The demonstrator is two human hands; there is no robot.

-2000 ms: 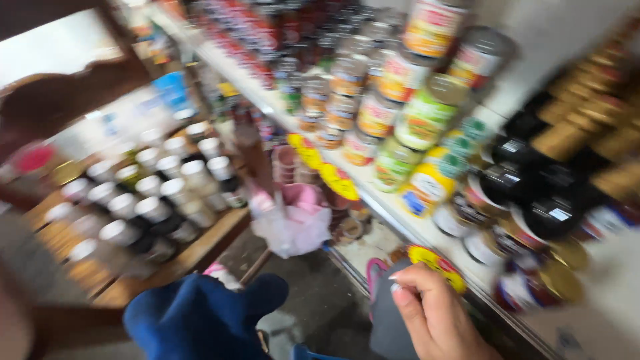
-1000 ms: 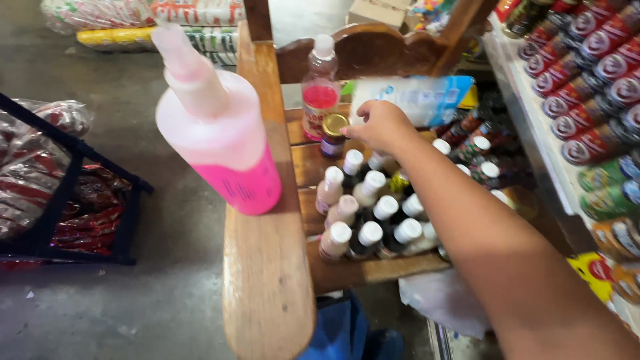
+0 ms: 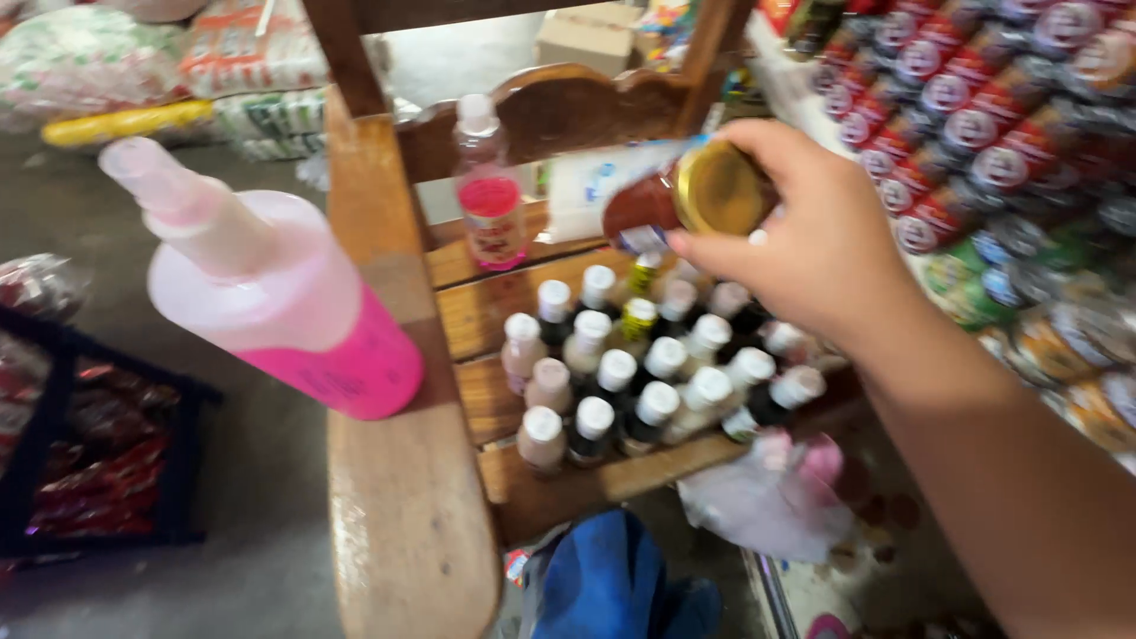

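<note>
My right hand (image 3: 799, 231) grips a glass jar with a gold lid (image 3: 723, 188) and dark red contents, held tilted above the seat of a wooden chair (image 3: 470, 319). Below the jar stand several white-capped bottles (image 3: 615, 371) in close rows, some dark, some pale. A small bottle of pink liquid (image 3: 493, 222) stands upright at the back left of the seat. Behind the jar lies a white and blue packet (image 3: 581, 191). On the chair's armrest is a large spray bottle half full of pink liquid (image 3: 328, 346). My left hand is out of view.
Shelves at the right hold rows of red-labelled cans or jars (image 3: 1003, 124). A dark rack with red packets (image 3: 98, 453) stands at the left. Bagged goods (image 3: 257, 53) and a cardboard box (image 3: 586, 40) lie behind the chair. A white plastic bag (image 3: 763, 497) is beside the seat.
The gold-lidded jar stood on the seat beside the small pink bottle one second ago, with my right hand reaching at it. Now that hand holds it raised, farther right.
</note>
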